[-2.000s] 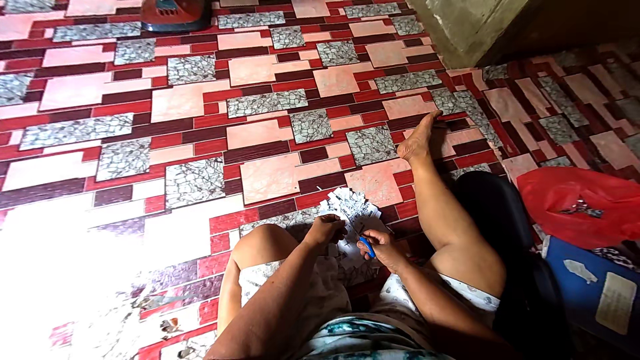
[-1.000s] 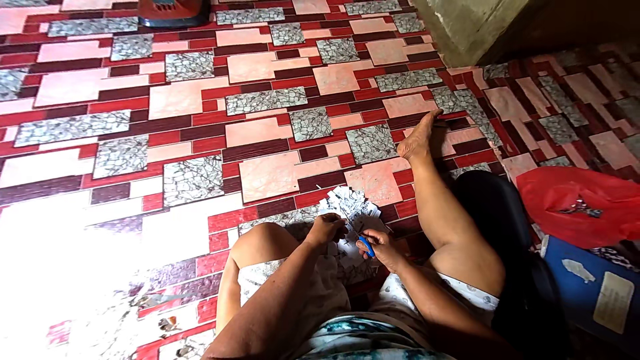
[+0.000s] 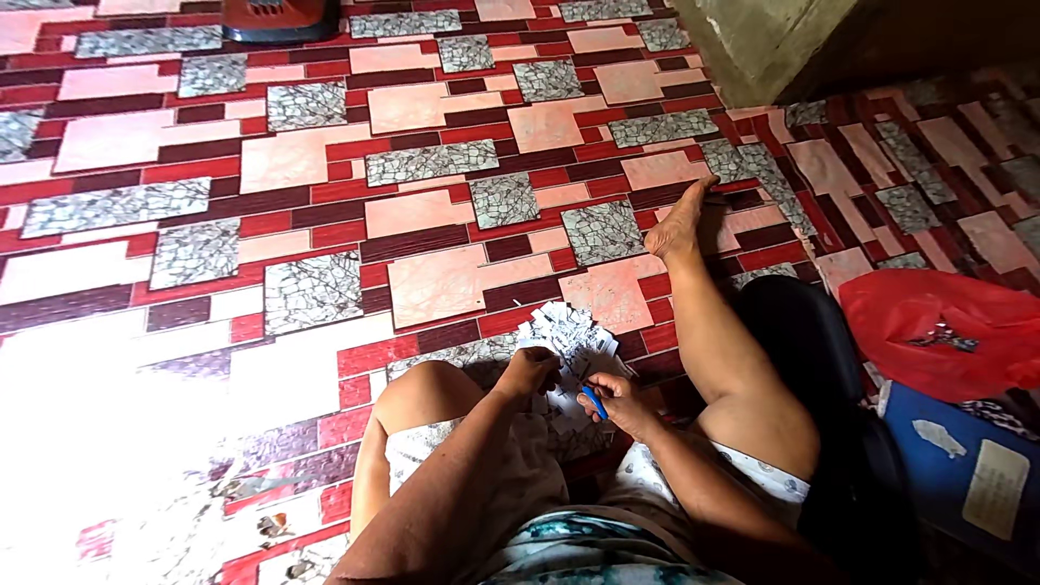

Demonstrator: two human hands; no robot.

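Between my legs, a heap of small cut paper pieces (image 3: 569, 331) lies on the patterned floor. My right hand (image 3: 615, 402) is closed around blue-handled scissors (image 3: 595, 402), whose blades point toward my other hand and are hard to make out. Just left of them, my left hand (image 3: 532, 371) is over the near edge of the heap with its fingers bent together. A small white scrap seems to be at its fingertips, but the grip is too small to be sure of.
A red plastic bag (image 3: 934, 325) with small dark bits on it lies at the right. Below it is a blue folder or box (image 3: 955, 463) with a pale label. A black curved object (image 3: 800, 349) stands beside my right leg. A red and black appliance base (image 3: 280, 20) is at the top left, and a concrete pillar (image 3: 751, 49) at the top.
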